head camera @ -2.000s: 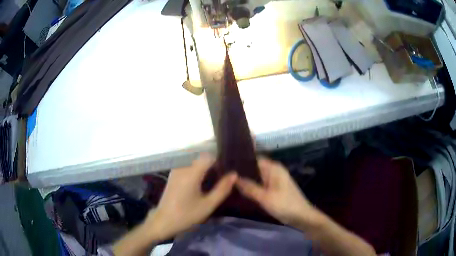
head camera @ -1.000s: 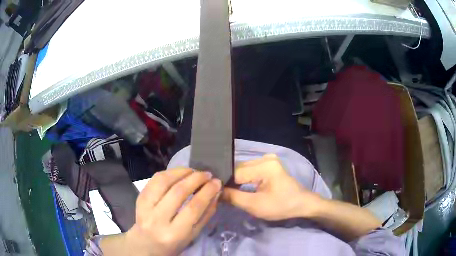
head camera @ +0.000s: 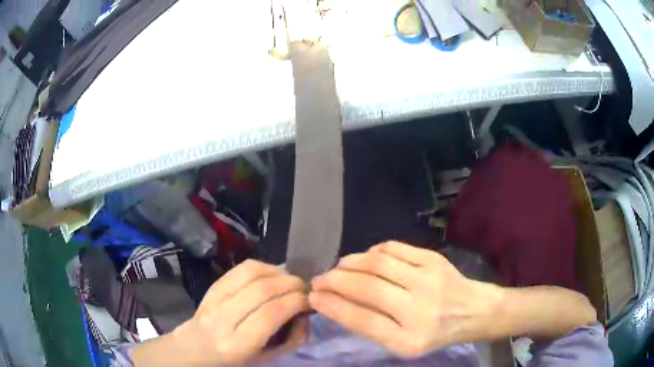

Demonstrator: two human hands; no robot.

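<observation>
A grey-brown fabric strip (head camera: pixel 317 158) runs from the needle area at the top of the view, over the table's front edge and down to my lap. My left hand (head camera: pixel 247 312) and my right hand (head camera: pixel 405 297) pinch its near end, fingertips almost touching. A darker bit of fabric shows under my left fingers; what it is, I cannot tell. The needle area is overexposed and cut off by the top edge.
White table (head camera: pixel 179 93) with a ruler-marked front edge. Blue-handled scissors (head camera: pixel 410 23), pale cut pieces (head camera: pixel 444 16) and a brown parts box (head camera: pixel 548 27) at upper right. Dark strips (head camera: pixel 107 43) at left. Maroon pile (head camera: pixel 520 208) in a carton at right; mixed fabric (head camera: pixel 158 287) at lower left.
The view tilted down, then partly back up. Since a second ago the strip has gone from straight to gently curved. Both hands remain at its near end, with my right fingers now laid over it.
</observation>
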